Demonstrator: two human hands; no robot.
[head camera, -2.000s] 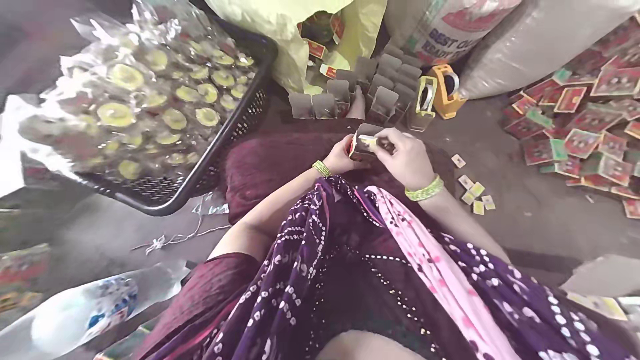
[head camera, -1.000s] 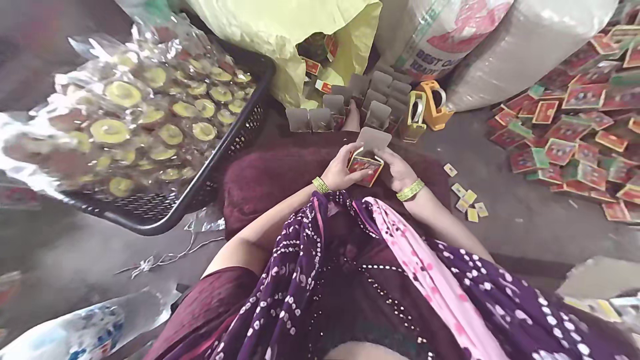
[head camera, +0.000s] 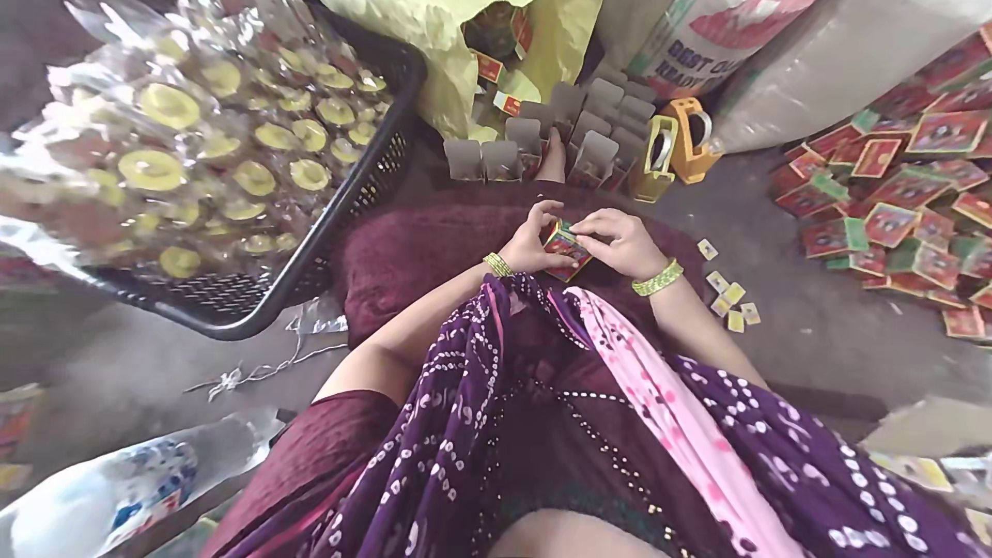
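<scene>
A small red and green printed cardboard box (head camera: 566, 249) is held over my lap, above maroon cloth. My left hand (head camera: 535, 242) grips its left side, with the thumb along the lower edge. At the box's upper right, the fingers of my right hand (head camera: 616, 242) press on its top end, where the flap now looks folded down. Beyond my hands, several small boxes with raised grey flaps (head camera: 593, 151) stand around my foot. Small yellow and white labels or cards (head camera: 727, 294) lie on the floor to the right of my right wrist.
A black plastic basket (head camera: 267, 298) piled with clear-wrapped yellow-topped items (head camera: 170, 106) is at the left. Tape dispensers, yellow (head camera: 653, 167) and orange (head camera: 692, 147), stand beyond my hands. A yellow bag (head camera: 442, 70) and white sacks (head camera: 845, 70) line the back. Printed boxes (head camera: 891, 225) heap at the right.
One second ago the box in my hands had a grey flap standing up; now its top looks closed. My right hand has moved onto the top end, while my left still holds the box.
</scene>
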